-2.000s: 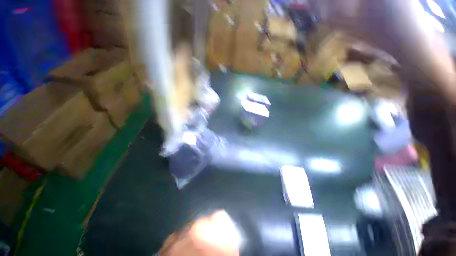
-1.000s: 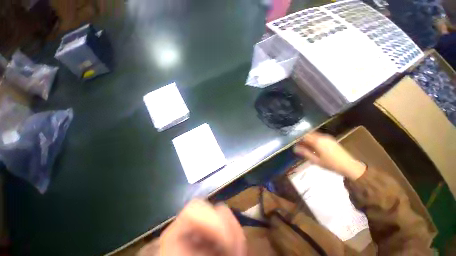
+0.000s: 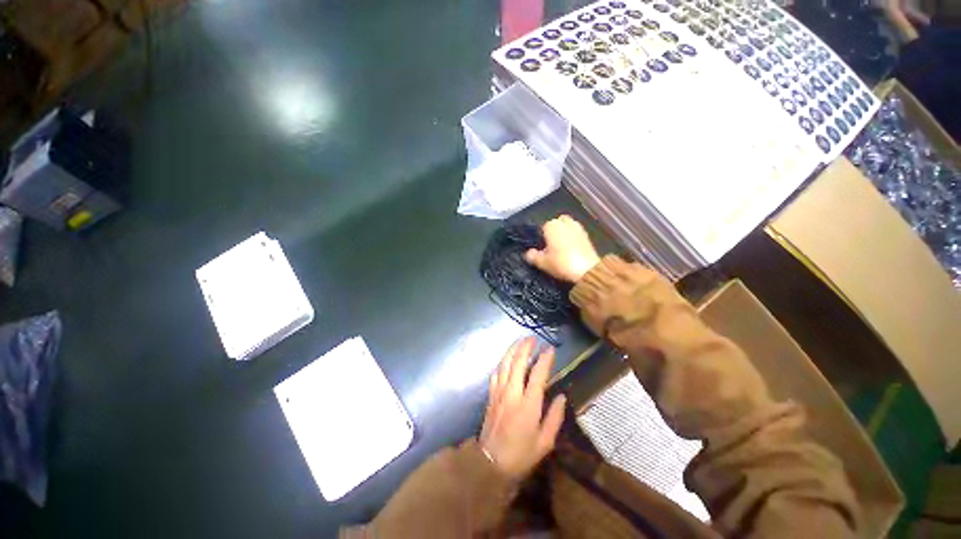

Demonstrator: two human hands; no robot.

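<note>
My right hand (image 3: 563,250) is on the upper right part of a tangled bundle of black seals (image 3: 518,276), its fingers closed into the strands. My left hand (image 3: 520,405) lies near the table's front edge, just below the bundle, fingers spread and holding nothing visible. A single white cover plate (image 3: 345,418) lies flat to the left of my left hand. A stack of white covers (image 3: 254,295) stands farther back to the left.
A clear bin with small white rings (image 3: 514,174) stands behind the bundle. A tall stack of sheets (image 3: 674,147) is to its right. An open carton of white covers (image 3: 645,442) is below right, a second carton (image 3: 915,179) far right. A dark device (image 3: 65,168) and bluish bag (image 3: 26,390) are left.
My right hand has moved from beside the carton up and left onto the black bundle. My left hand has moved up and right, near the bundle. The view has shifted, moving the covers left and down.
</note>
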